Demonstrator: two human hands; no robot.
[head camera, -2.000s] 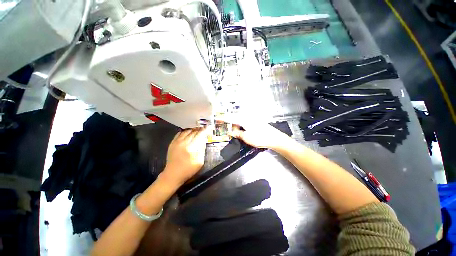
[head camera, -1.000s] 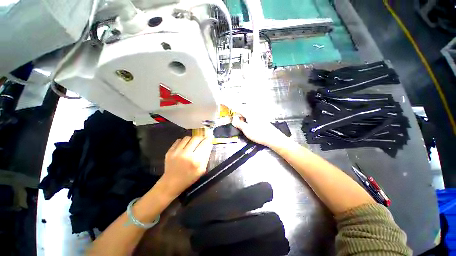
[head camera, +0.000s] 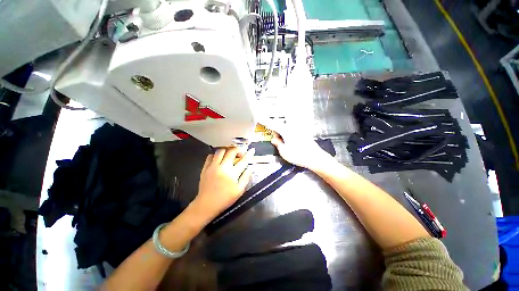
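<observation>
A black piece (head camera: 262, 149) lies flat under the front of the sewing machine head (head camera: 171, 85). My left hand (head camera: 223, 177) has its fingertips at the left end of this piece; whether they grip it is hidden. My right hand (head camera: 295, 150) is at its right side, fingertips near a yellow plate (head camera: 263, 132); its grip is not clear. A black strip with a pale line (head camera: 250, 196) lies diagonally below the hands, partly under my right hand. Plain black strips (head camera: 273, 267) lie in flat stacks nearest me.
A fanned pile of black strips with pale lines (head camera: 410, 133) is at the right. Red-handled snips (head camera: 427, 215) lie below it. A heap of black cut pieces (head camera: 108, 193) is at the left. A teal bed cover (head camera: 364, 54) is behind. A blue crate (head camera: 509, 244) shows at the right edge.
My left hand first moved slightly back from the head, then forward to the black piece. The yellow plate and black piece became more visible. My right hand has barely moved.
</observation>
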